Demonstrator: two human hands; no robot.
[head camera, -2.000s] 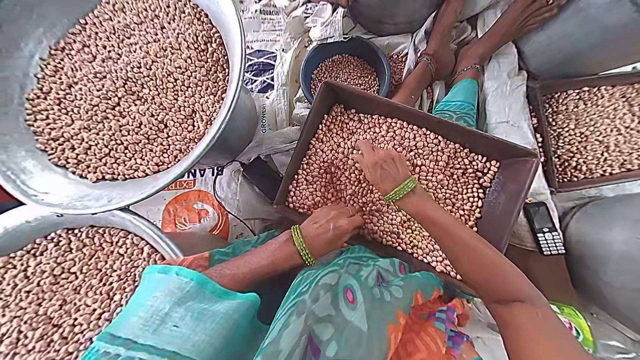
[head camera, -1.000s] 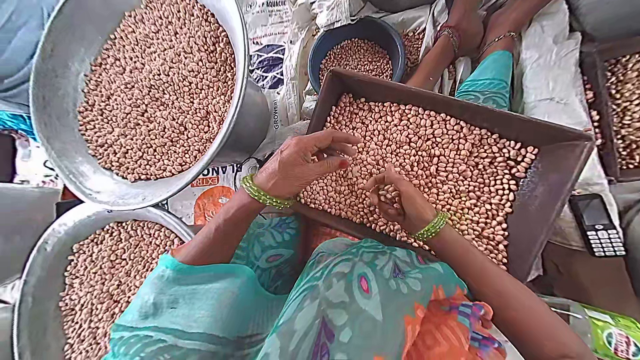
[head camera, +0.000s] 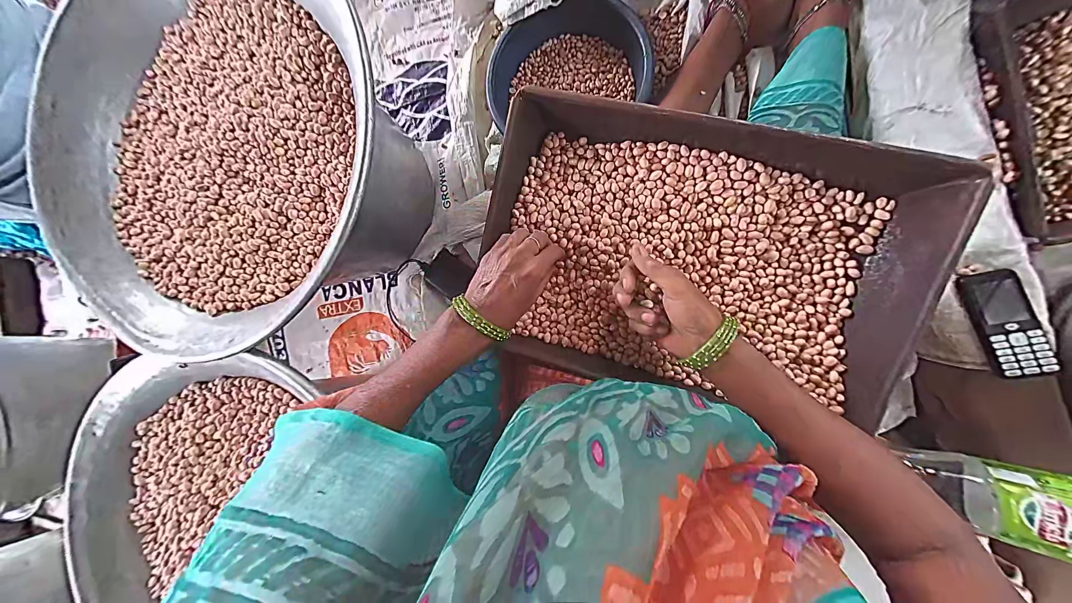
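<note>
A brown metal tray (head camera: 913, 276) on my lap holds a wide layer of pinkish-brown shelled peanuts (head camera: 712, 201). My left hand (head camera: 515, 272), with a ring and green bangles, rests palm down on the peanuts at the tray's left side, fingertips among them; what lies under the fingers is hidden. My right hand (head camera: 666, 306), also with green bangles, is just to its right over the peanuts, turned partly palm up with curled fingers. Something small, apparently peanuts, lies in the curled fingers.
Two large aluminium basins (head camera: 364, 159) (head camera: 84, 469) of peanuts stand at the left. Beyond the tray are a dark blue tub (head camera: 645, 54) with peanuts and my feet. At the right are a keypad phone (head camera: 1007, 322), a plastic bottle (head camera: 988, 494) and another peanut tray (head camera: 1026, 193). Printed sacks cover the floor.
My left hand, raised over the tray's near left edge one second ago, is now down on the peanuts. My right hand has stayed near the tray's near side, its palm now turned more upward.
</note>
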